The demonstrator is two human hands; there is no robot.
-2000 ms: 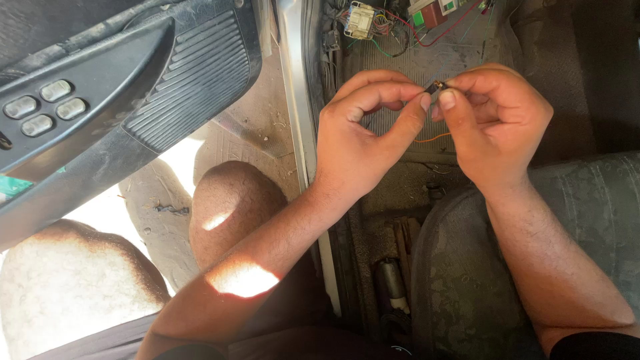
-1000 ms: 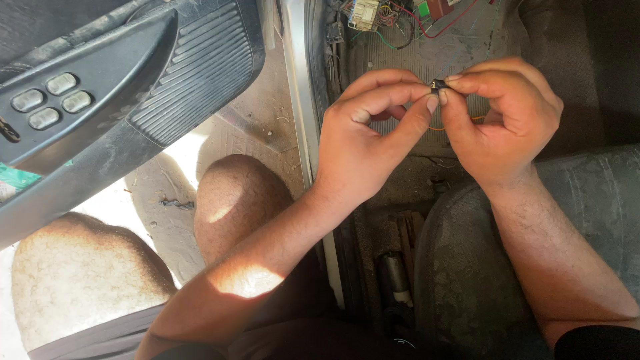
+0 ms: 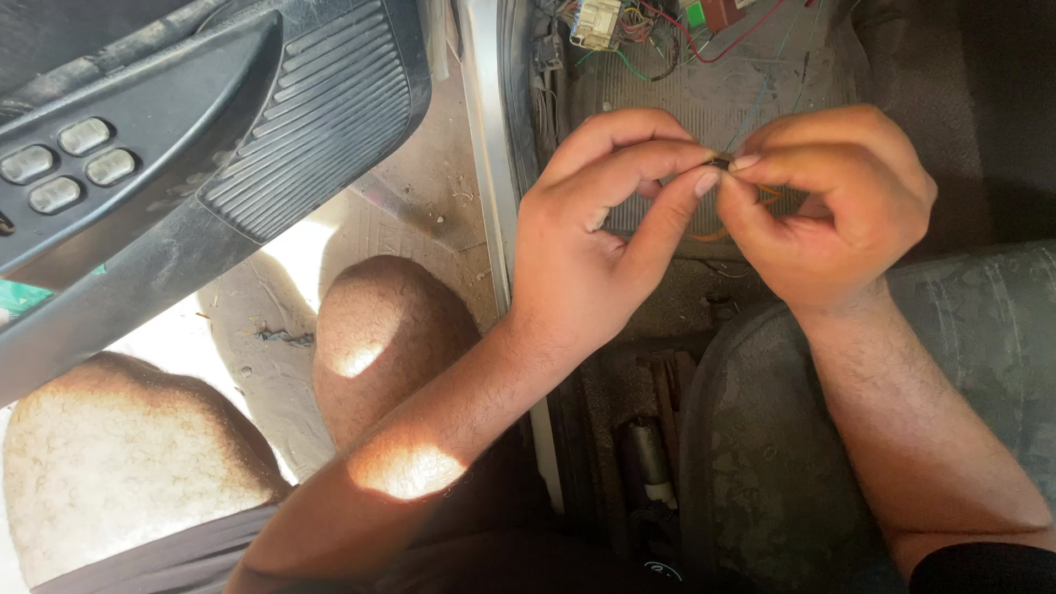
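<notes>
Between the fingertips of both hands is a small black piece [image 3: 719, 163], mostly covered; its exact kind cannot be told. My left hand [image 3: 615, 219] pinches it from the left with thumb and forefinger. From the right, my right hand [image 3: 825, 198] grips it the same way, the fingertips of the two hands nearly touching. A thin orange wire [image 3: 711, 238] loops just below and behind the fingers. Above the hands, a cream-coloured connector block [image 3: 596, 23] with several coloured wires lies at the top of the footwell.
An open car door panel with window switches [image 3: 84, 136] fills the upper left. The metal door sill [image 3: 488, 157] runs down beside my left hand. A fabric car seat [image 3: 775, 429] stands at lower right, with a metal cylinder [image 3: 648, 452] beside it. A red and green part [image 3: 724, 11] lies at the top.
Both hands stay together in about the same place, while the small black piece has turned between the fingertips and shows less than one second ago.
</notes>
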